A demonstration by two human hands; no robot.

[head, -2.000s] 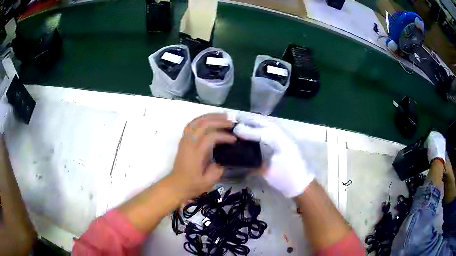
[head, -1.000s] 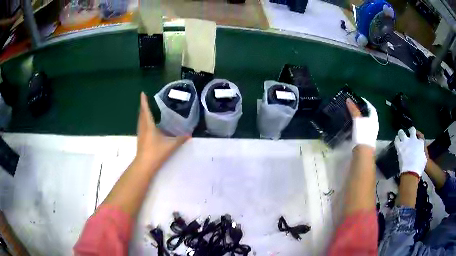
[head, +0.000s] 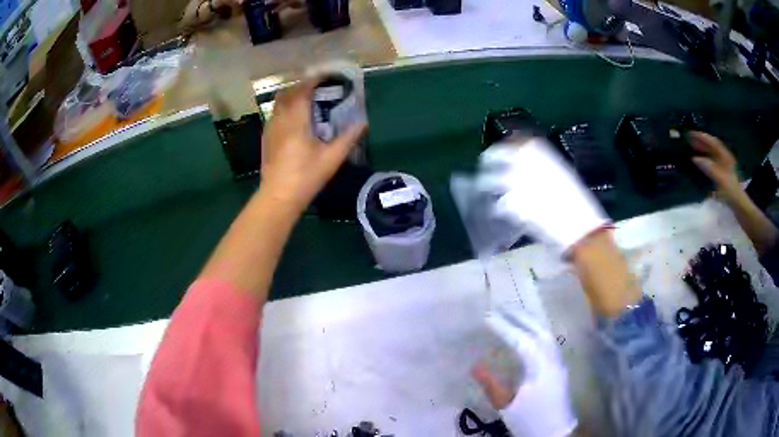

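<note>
My bare left hand (head: 303,145) grips a wrapped device (head: 331,104) in whitish wrap, above a dark box (head: 342,195) on the belt. Another wrapped device (head: 399,224) stands upright at the belt's near edge, a white label on its dark top. My gloved right hand (head: 534,384) is blurred, low over the white bench; whether it holds anything is unclear. A black cable (head: 483,423) lies just below its fingers. More cables (head: 363,429) show at the bottom edge.
A neighbour's gloved hand (head: 547,192) and denim sleeve (head: 683,375) reach across from the right, at a blurred pale wrap (head: 483,213). An open box (head: 241,145) stands on the belt at left. Several dark boxes and a cable heap (head: 726,307) are at right.
My left hand has moved up and taken hold of the left wrapped device. My right hand has let go of the black box and come down to the bench. The neighbour's hand has reached in.
</note>
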